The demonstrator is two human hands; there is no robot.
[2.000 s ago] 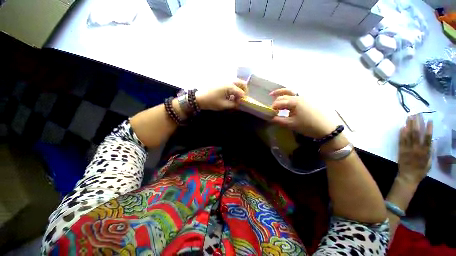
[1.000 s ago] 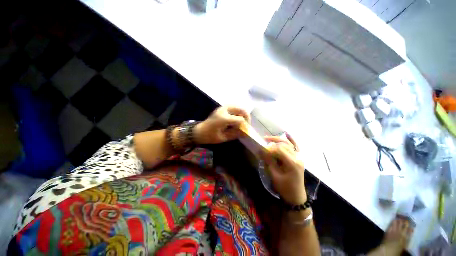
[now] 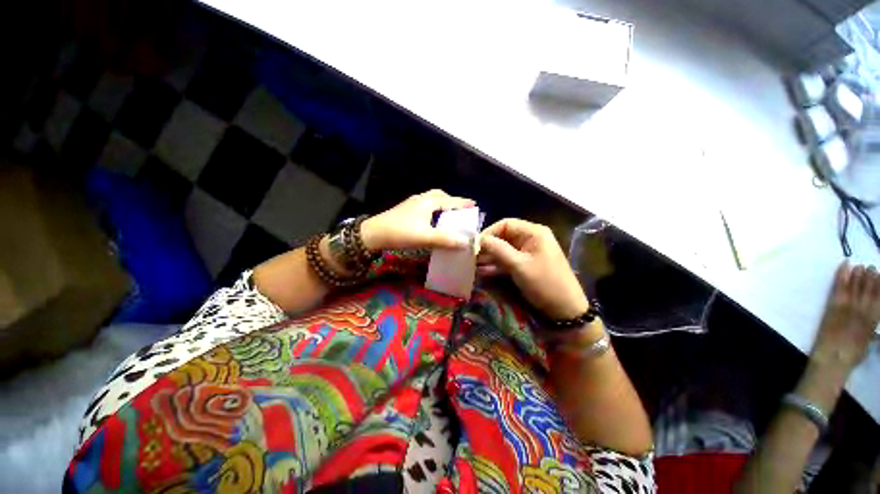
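Note:
A small white folded card or insert [image 3: 452,269] is held upright in front of my chest, off the table's front edge. My left hand [image 3: 422,224] holds its upper left side, with the thumb over its front. My right hand [image 3: 521,256] pinches at its upper right edge with thumb and forefinger. Whether the piece is a box or a card cannot be told. A white carton [image 3: 589,60] stands on the white table [image 3: 482,87], beyond my hands.
A clear plastic bag [image 3: 642,280] hangs at the table edge. A thin slip [image 3: 732,239] lies on the table. White adapters [image 3: 828,123] and a black cable [image 3: 857,221] lie at the right. Another person's hand [image 3: 853,307] rests at the right edge. A brown carton [image 3: 53,260] is at left.
The yellow-edged piece seen in my hands earlier no longer shows; a white face does. My hands have come closer together. The view has shifted, and the white carton stands alone beyond my hands.

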